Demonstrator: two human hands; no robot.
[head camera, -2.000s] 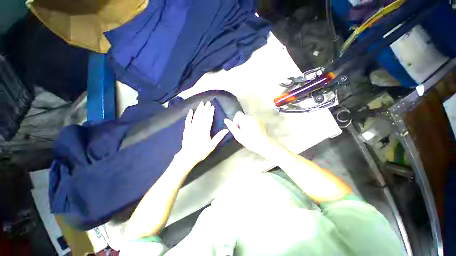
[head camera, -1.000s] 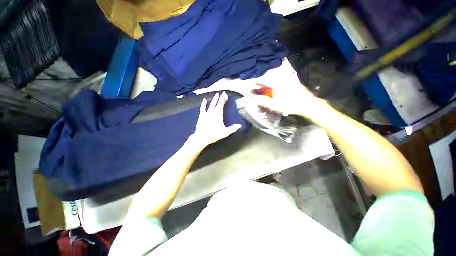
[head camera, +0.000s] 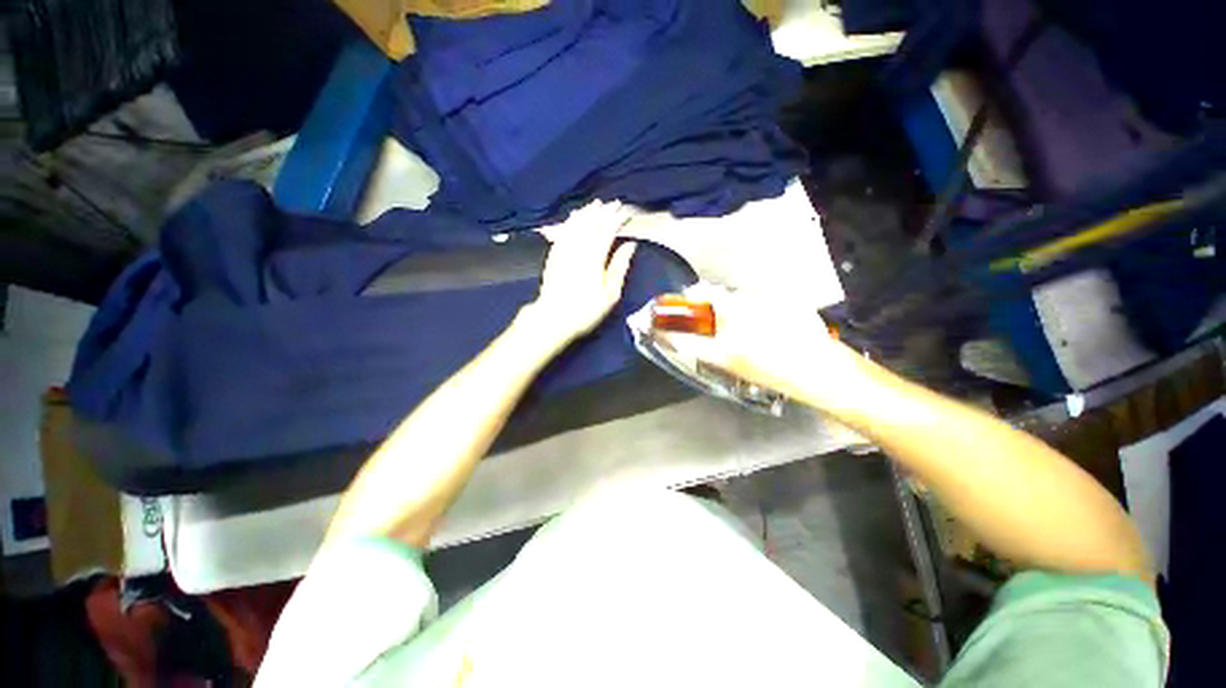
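Observation:
A navy garment (head camera: 309, 370) lies over the long dark padded form (head camera: 451, 266), bunched at its left end. My right hand (head camera: 769, 339) is closed on the steam iron (head camera: 683, 319); its orange handle end shows in front of the hand. The iron's pointed silver front faces left, over the cloth near the form's right end. My left hand (head camera: 584, 276) is at the far edge of the form, left of the iron, thumb apart. Its fingertips blend into the bright table, so whether they hold cloth cannot be told.
The pale table top (head camera: 350, 535) runs under the form. A rumpled navy pile (head camera: 592, 114) lies behind it. A blue beam (head camera: 336, 128) stands behind left. A small carton (head camera: 84, 491) and a red bag (head camera: 222, 632) are at lower left. A neighbouring blue-framed station (head camera: 982, 135) is at right.
My right hand has taken the iron from the table's right end and brought it onto the cloth. My left hand has moved from the cloth's top to the form's far edge. The view has shifted.

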